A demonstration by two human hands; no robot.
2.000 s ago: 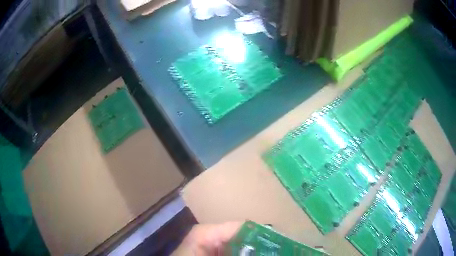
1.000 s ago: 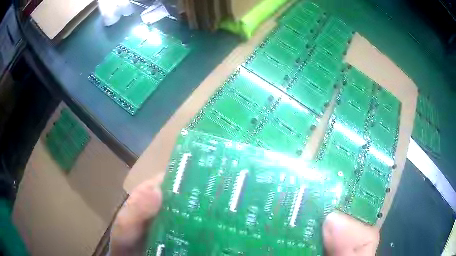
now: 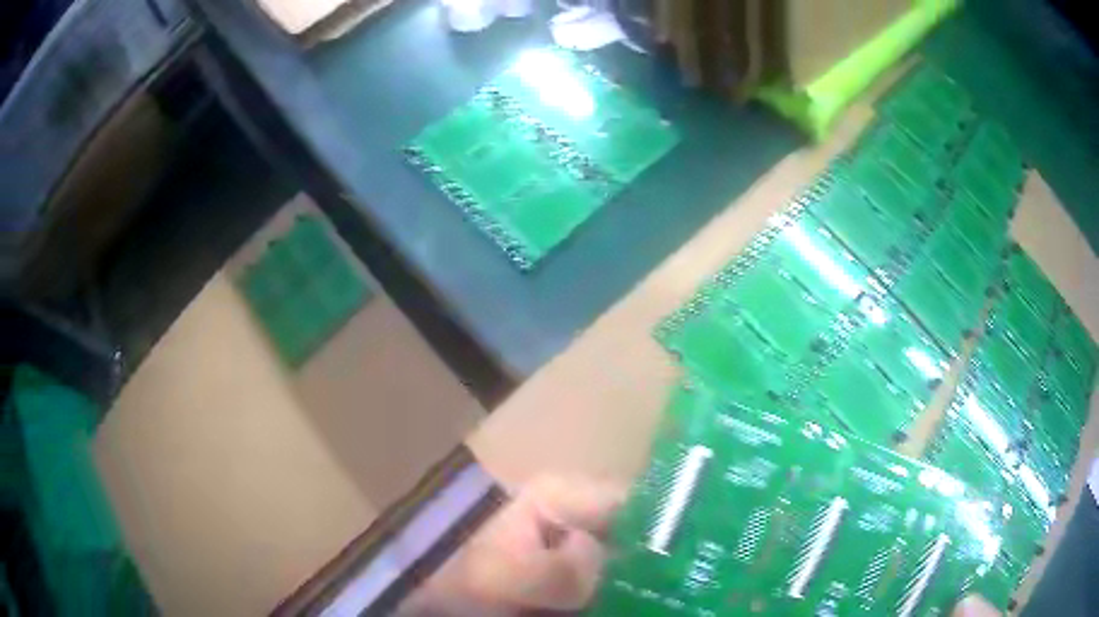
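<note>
A green PCB panel (image 3: 747, 530) with three long white connectors showing is held up at the bottom right, its lower part cut off by the frame edge. My left hand (image 3: 530, 554) grips its left edge, slightly blurred. Only a fingertip of my right hand (image 3: 974, 607) shows, at the panel's lower right. Behind it, rows of green panels (image 3: 771, 338) lie on a tan cardboard sheet (image 3: 603, 386) on the bench. A single panel (image 3: 542, 157) with strong glare lies apart on the dark green bench.
A lower stack topped with tan cardboard (image 3: 217, 446) stands at left, one panel (image 3: 304, 289) at its far corner. Upright cardboard sheets (image 3: 723, 48) with a lime-green strip (image 3: 844, 90) stand at the back. White items (image 3: 482, 12) and a white scrap (image 3: 591, 29) lie near them.
The view has swung left, so the bench and its panels appear further right. The held panel also sits further right and lower in view, and most of my right hand has left the picture.
</note>
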